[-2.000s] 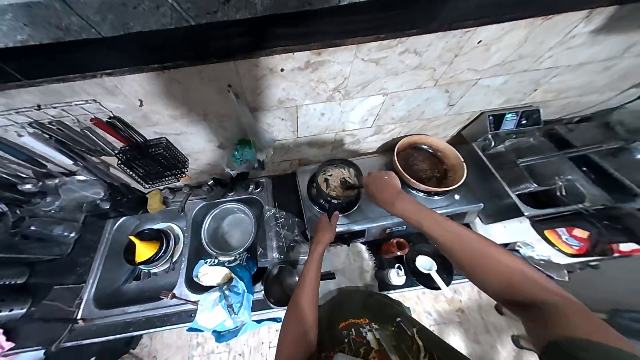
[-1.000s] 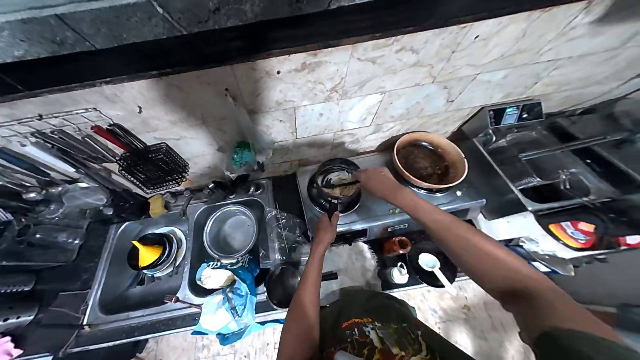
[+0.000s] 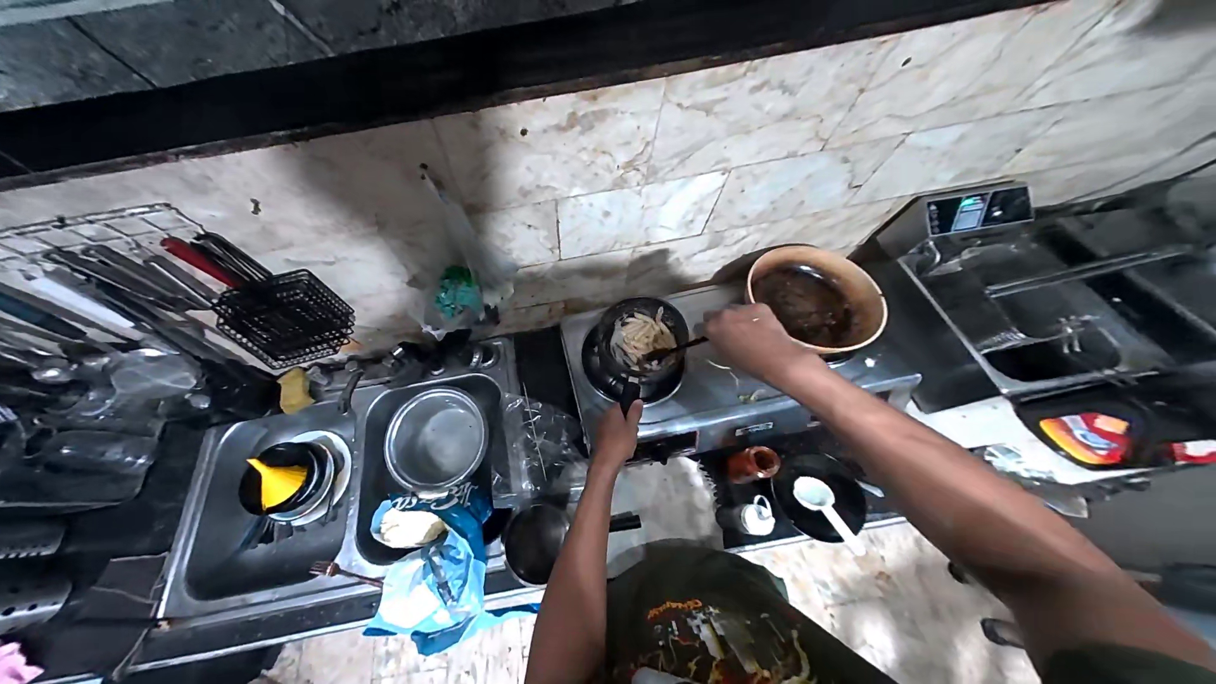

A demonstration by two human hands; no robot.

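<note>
A dark frying pan [image 3: 608,328] sits on the left burner of the steel stove [image 3: 703,418], holding pale strips of food [image 3: 644,337]. My left hand [image 3: 617,427] grips its black handle, which points toward me. From the right, my right hand [image 3: 750,332] holds a dark stirring utensil [image 3: 679,350] whose tip is among the strips. Just beyond my right hand, a wide tan-rimmed pan [image 3: 872,285] with dark brown contents rests on the other burner.
Left of the stove, a double sink [image 3: 214,560] holds a metal pot [image 3: 437,439] and stacked bowls. A blue plastic bag [image 3: 456,570] lies at its front edge. Before the stove are an empty dark pan [image 3: 537,543], a red-brown jar [image 3: 753,464] and a white ladle [image 3: 836,518] on a black plate.
My right hand has shifted the utensil about in the pan, and the strips lie differently. My left hand stays at the pan handle.
</note>
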